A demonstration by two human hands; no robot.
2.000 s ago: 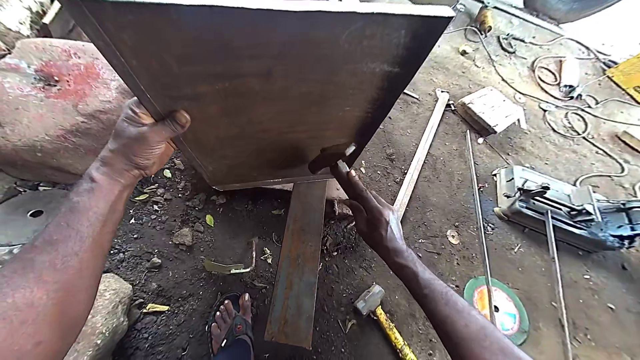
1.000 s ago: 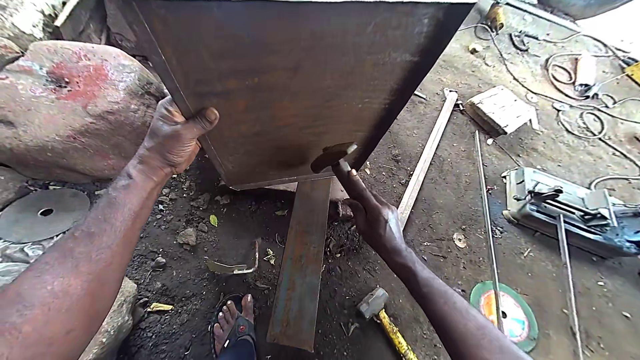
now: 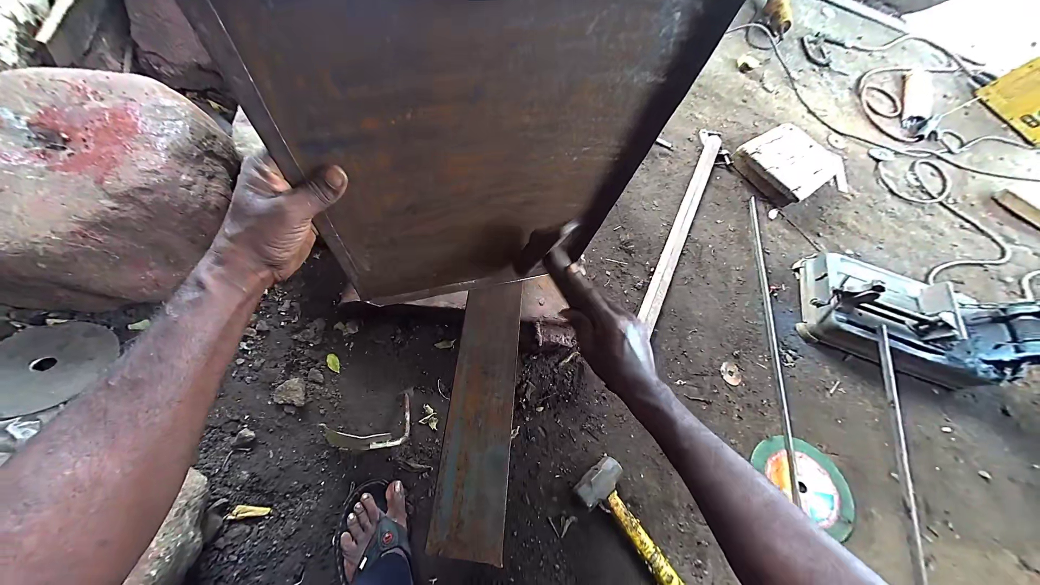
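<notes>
A large brown metal sheet or panel (image 3: 471, 146) stands tilted before me, its lower edge over a flat steel strip (image 3: 478, 439) and a reddish metal piece (image 3: 422, 296) on the soil. My left hand (image 3: 276, 211) grips the panel's left edge, thumb on its face. Low at the panel's right corner, my right hand (image 3: 597, 317) holds a hammer whose dark, blurred head (image 3: 540, 248) is against or close to the panel; most of its handle is hidden by the fingers. A sledgehammer with a yellow handle (image 3: 638, 532) lies on the ground below my right forearm.
A big boulder (image 3: 106, 195) and a grey metal disc (image 3: 57, 366) are at left. To the right lie a light metal bar (image 3: 682, 227), a wooden block (image 3: 790, 162), thin rods (image 3: 772, 325), a green-rimmed cutting disc (image 3: 841, 496), a grey metal machine base (image 3: 877, 317) and looped cables (image 3: 926, 179).
The hammer in my right hand has turned and its head is now nearer the panel's right corner, less plainly seen. My left hand keeps its grip on the panel's left edge.
</notes>
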